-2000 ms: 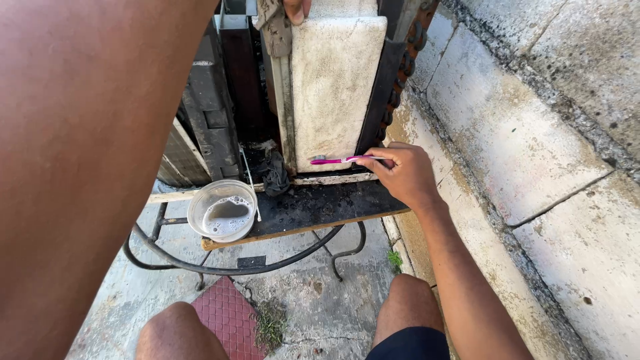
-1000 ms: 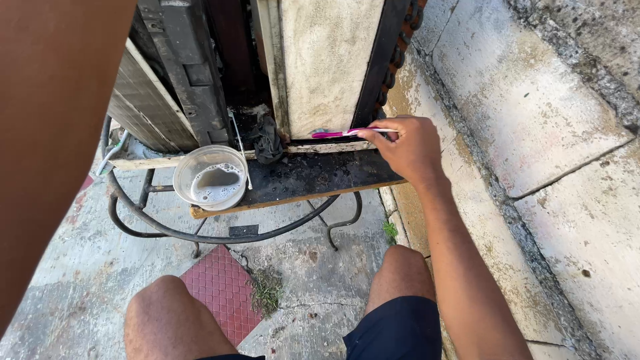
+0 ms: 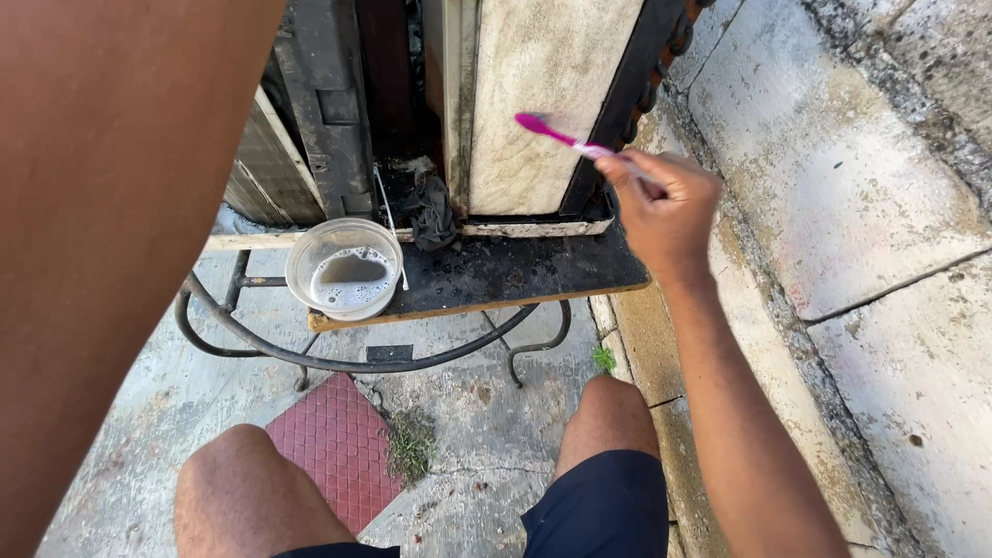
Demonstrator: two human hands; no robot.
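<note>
My right hand (image 3: 666, 209) grips a pink toothbrush (image 3: 554, 133) by its handle, with the brush head over the stained off-white panel (image 3: 542, 85) of what looks like an opened air conditioner. Whether the bristles touch the panel I cannot tell. My left arm crosses the left side of the view, and its hand is out of frame. At the panel's foot runs a dirty white metal rim (image 3: 542, 228). A dark wet rag (image 3: 434, 213) lies left of the panel. Nearer me, a clear plastic tub (image 3: 345, 310) holds murky, foamy water, with a thin white stick (image 3: 391, 229) beside it.
The unit stands on a black-topped board (image 3: 527, 271) above a curved metal frame (image 3: 418, 363). Finned coils (image 3: 271, 174) and a black plastic housing (image 3: 333, 108) are on the left. A concrete block wall (image 3: 837, 178) rises close on the right. My knees are below the board.
My right hand has lifted the toothbrush from the panel's lower edge to higher on its face. The left hand's fingers, seen at the top two seconds ago, are out of view. The view has shifted.
</note>
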